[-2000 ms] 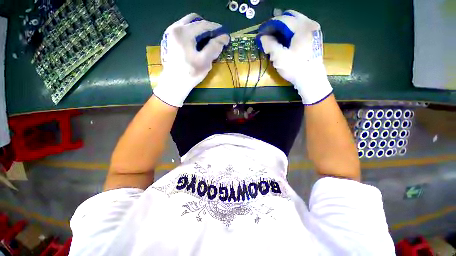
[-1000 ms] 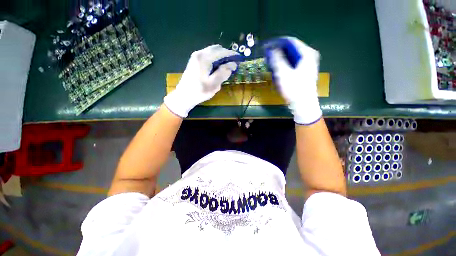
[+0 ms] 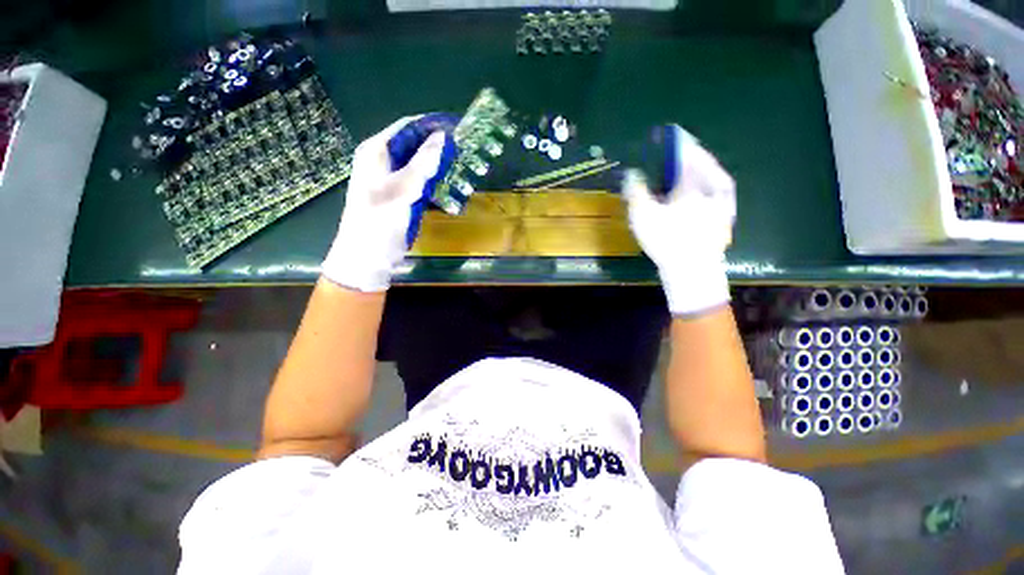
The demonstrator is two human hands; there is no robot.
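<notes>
My left hand, in a white glove with blue fingertips, holds a green PCB strip tilted upright over the left part of the yellow strip. My right hand, gloved the same, is over the right end of the yellow strip; its fingers are bent and blurred, and I see nothing in them. Two thin pale breakaway rails lie just beyond the yellow strip. Several white round end parts lie behind them. Another PCB strip lies at the far side.
A panel stack with dark wires and silver dots lies at left. A white left bin stands at the left edge. A white finished-board bin with mixed red, green and silver pieces is at right. A white box edge shows at the far side.
The PCB strip has left the yellow strip and is now tilted up in my left hand. My right hand has moved off the boards. The view has shifted, showing more of the far bench.
</notes>
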